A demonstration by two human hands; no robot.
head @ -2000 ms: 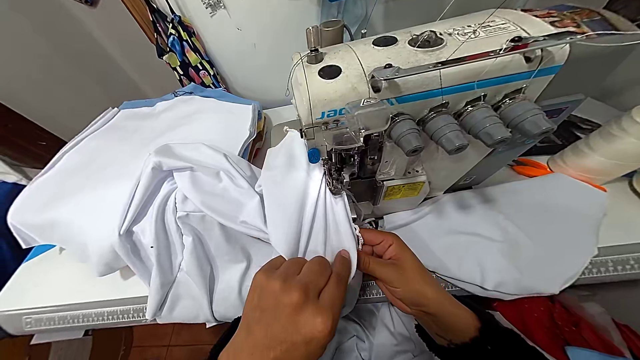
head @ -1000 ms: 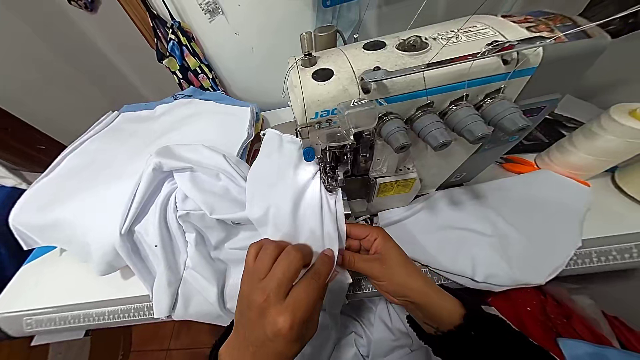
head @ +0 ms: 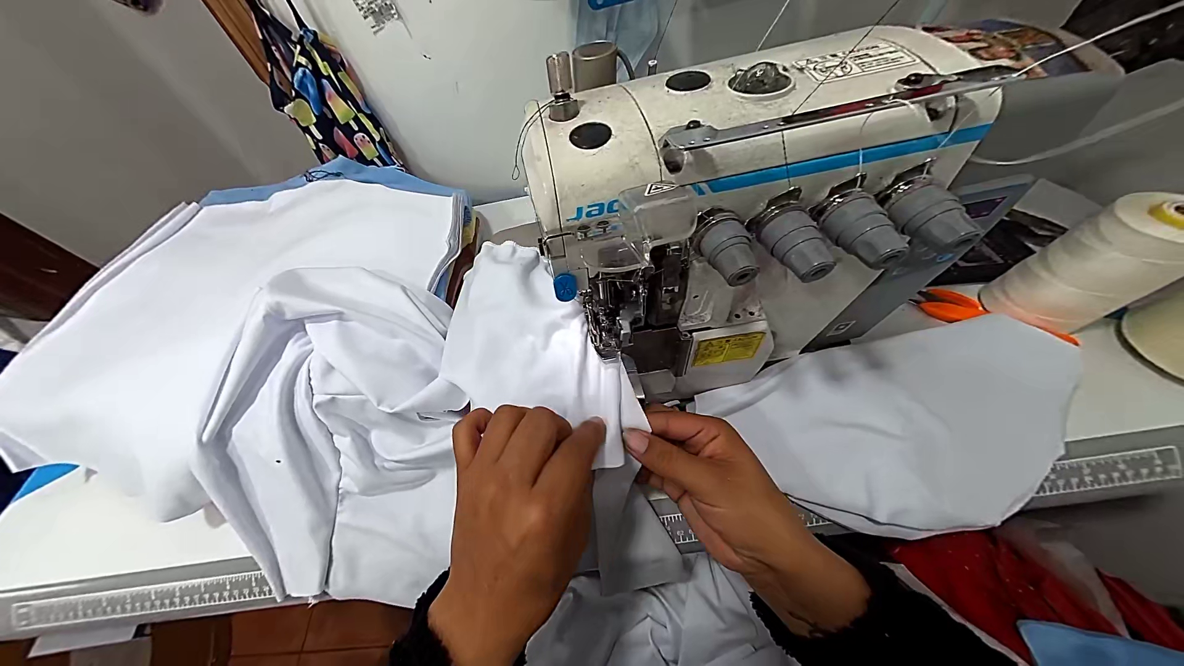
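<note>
A white Jack overlock sewing machine [head: 768, 148] stands at the upper middle, its presser foot over the edge of a white fabric piece [head: 527, 342]. Left of centre, my left hand [head: 523, 490] lies on this fabric in front of the foot, thumb and fingers pinching it near its lower edge. Close to its right, my right hand [head: 712, 472] grips the fabric's corner between thumb and forefinger. Both hands are just below the presser foot. A gathered white garment [head: 370, 398] lies left of the machine, touching the worked piece. More white cloth hangs below my hands.
Stacked white and light blue fabric pieces [head: 305, 222] lie at the left. A cut white panel [head: 916, 425] rests at the right, near orange-handled scissors [head: 953, 307] and a large thread cone [head: 1091, 259]. A ruler strip [head: 157, 592] runs along the table's front edge. Red cloth [head: 1008, 573] is at lower right.
The white fabric has moved on through the machine, and its lower edge now shows between my hands, close to the presser foot. Both hands stay on the fabric.
</note>
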